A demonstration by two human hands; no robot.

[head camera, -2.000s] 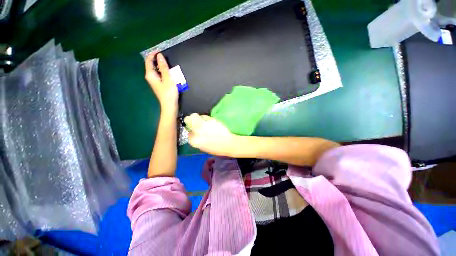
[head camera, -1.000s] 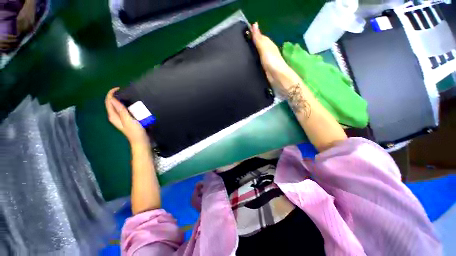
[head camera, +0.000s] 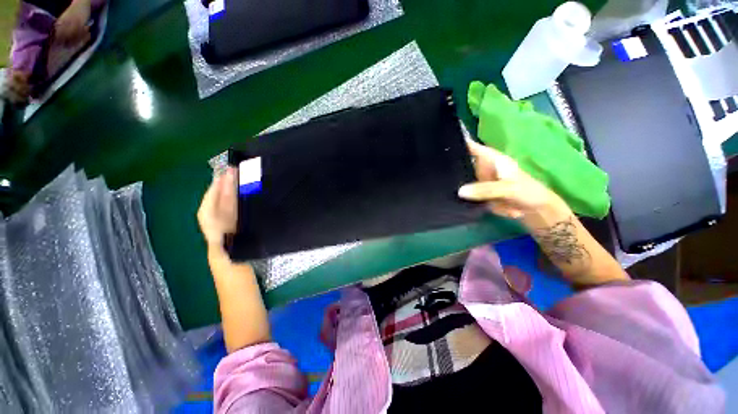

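A black panel unit (head camera: pixel 348 174) is held between my two hands, raised above a silvery bubble bag (head camera: pixel 380 77) on the green worktop. A white-and-blue product label (head camera: pixel 250 175) sits near its left end. My left hand (head camera: pixel 220 212) grips the left end, fingers partly hidden behind it. My right hand (head camera: pixel 500 184) grips the right end, thumb on the top face. A green cloth (head camera: pixel 540 149) lies crumpled on the worktop to the right, beside my right forearm.
A white plastic bottle (head camera: pixel 550 50) stands behind the cloth. Another black unit (head camera: pixel 643 137) lies at right, beside slotted white sheets (head camera: pixel 712 48). A further unit (head camera: pixel 283 26) lies on a bubble bag at the back. A bubble bag stack (head camera: pixel 73 291) hangs at left. Another person's hand (head camera: pixel 74 23) shows top left.
The unit has come up off its bubble bag and turned more level. My right hand has shifted from the far right corner to the middle of the right end. The cloth, earlier under my right hand, was let go.
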